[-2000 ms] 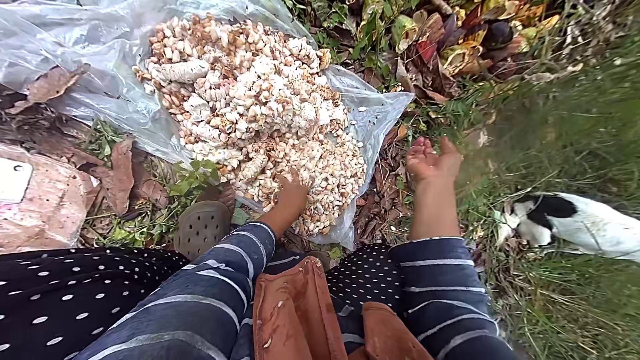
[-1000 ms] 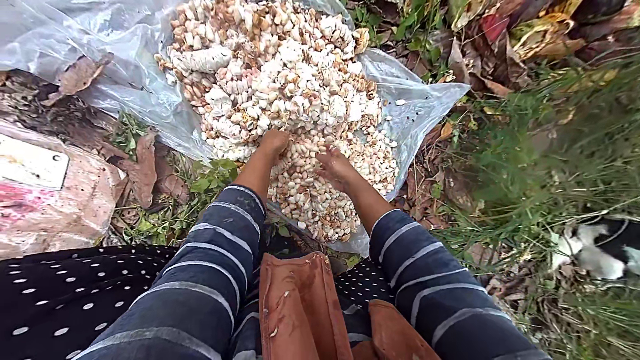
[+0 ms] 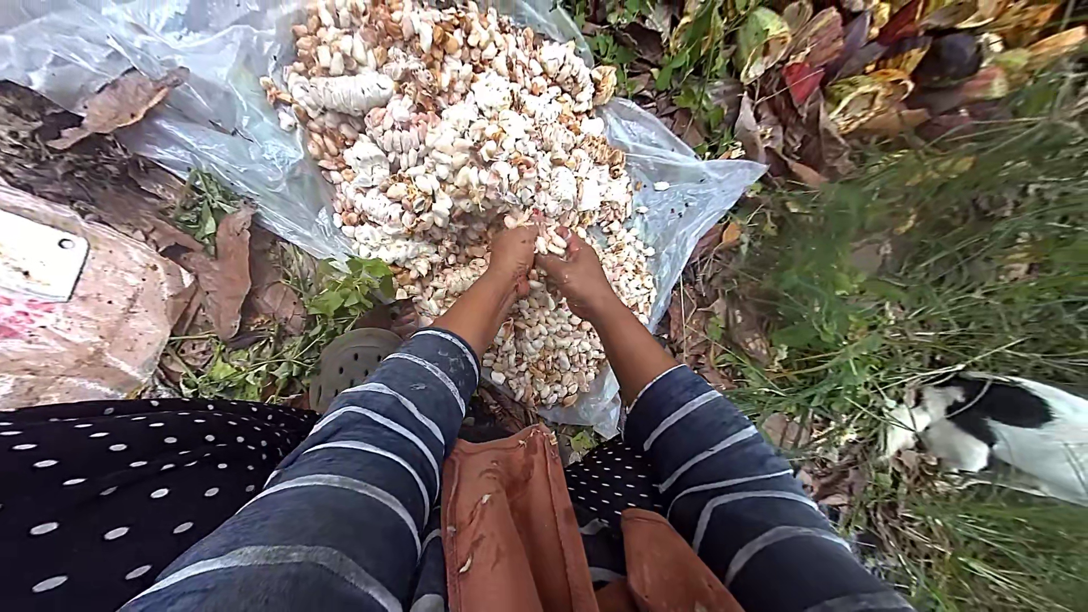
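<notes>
A heap of wet cocoa beans [image 3: 476, 144], pale with white pulp and some browner ones, lies on a clear plastic sheet [image 3: 229, 144]. My left hand [image 3: 514, 255] is over the lower middle of the heap, fingers curled at a clump of beans. Close on its right, my right hand [image 3: 578, 270] has its thumb and fingers closed on a clump of pale beans [image 3: 552, 241]. The hands nearly touch. Loose, separated beans [image 3: 544, 353] lie below them. A whole pulpy cluster [image 3: 348, 92] rests at the heap's upper left. The left fingertips are partly hidden.
A stained sack [image 3: 110, 314] with a white plate [image 3: 38, 255] on it lies at left. A grey clog [image 3: 353, 361] stands by the sheet. Opened pods and husks [image 3: 875, 85] are piled at upper right. A black-and-white animal [image 3: 1011, 433] is in the grass at right.
Two seconds ago my right hand was off the heap, open over the ground at right; it has moved left onto the beans. Both hands are now closer together, on a clump.
</notes>
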